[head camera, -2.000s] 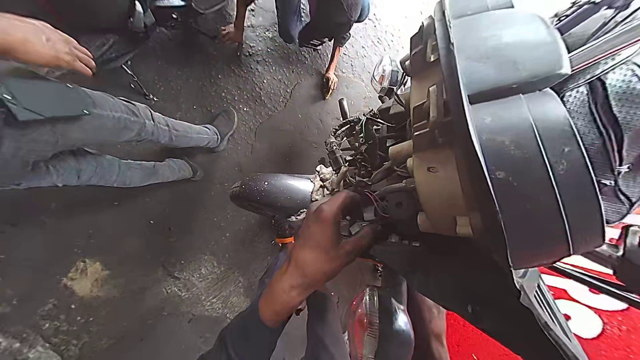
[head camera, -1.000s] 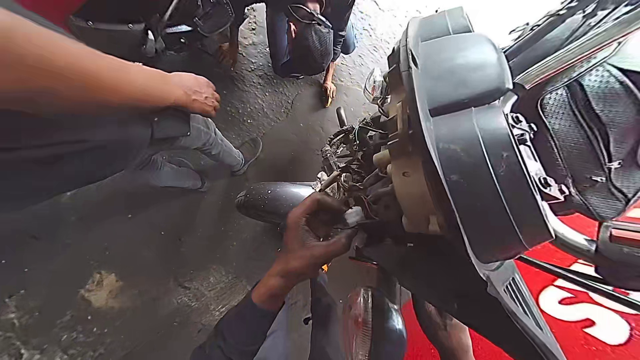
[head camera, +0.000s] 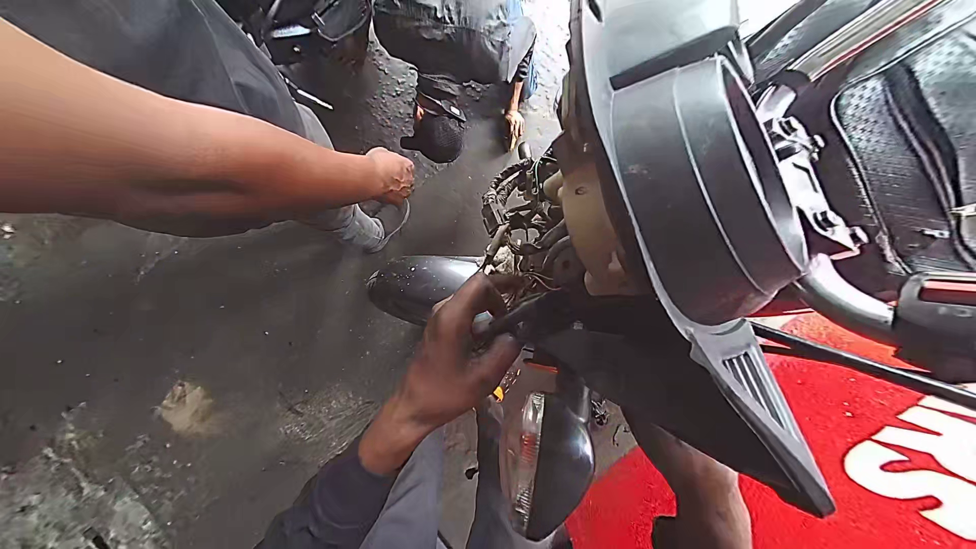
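My left hand (head camera: 457, 354) reaches up from the bottom centre, its thumb and fingers bent around a small dark part (head camera: 522, 314) beside the motorcycle's exposed wiring (head camera: 526, 221). What this part is cannot be told. A bare limb (head camera: 694, 473), apparently my right forearm, runs up behind the black plastic cowl (head camera: 640, 366); my right hand is hidden. Above and to the right bulges the grey-black headlight or instrument housing (head camera: 701, 183), with a pale inner shell (head camera: 595, 229) on its left. A dark front mudguard (head camera: 427, 286) lies just beyond my left hand.
A co-worker's bare arm (head camera: 267, 160) extends in from the left. Another person in a dark cap (head camera: 442, 137) crouches at the top, one hand on the ground. A black indicator lamp with clear lens (head camera: 545, 465) hangs below the cowl. Red flooring with white lettering (head camera: 900, 450) lies right.
The white connector seen at my left fingertips a second ago no longer shows. The co-worker's arm on the left has come in since two seconds ago. The crouching person's head has lowered into view.
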